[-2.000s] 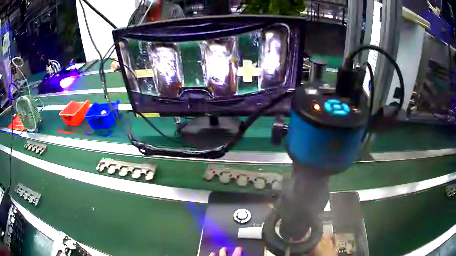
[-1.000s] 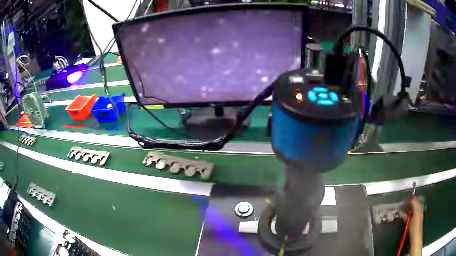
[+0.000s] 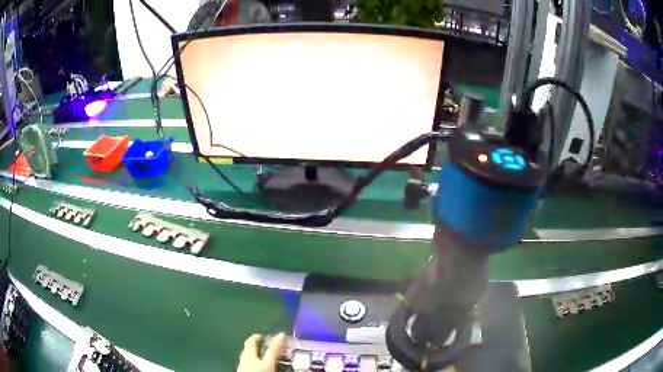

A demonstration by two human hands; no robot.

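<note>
My left hand [image 3: 260,354], cut off by the bottom edge, grips the left end of a tabbed workpiece strip [image 3: 338,361]. The strip lies along the front of the microscope's dark base plate [image 3: 320,299], its right part running towards the ring light. The black ring light [image 3: 429,341] and lens hang over the base below the blue microscope [image 3: 481,203]. A pale locating bar [image 3: 366,333] and a silver-white disc [image 3: 352,311] are on the base behind the strip. My right hand and the brush are not in view.
Another tabbed strip [image 3: 584,299] lies on the green belt at right; several more lie at left. The monitor [image 3: 312,94] shows a blank pale glow. Black cables [image 3: 269,216] run before it. A red bin [image 3: 107,152] and blue bin [image 3: 146,158] stand back left.
My right hand with the red-handled brush has left the right side. My left hand and a strip have appeared at the base's front. The monitor went from purple to pale. Back-lane strips moved left.
</note>
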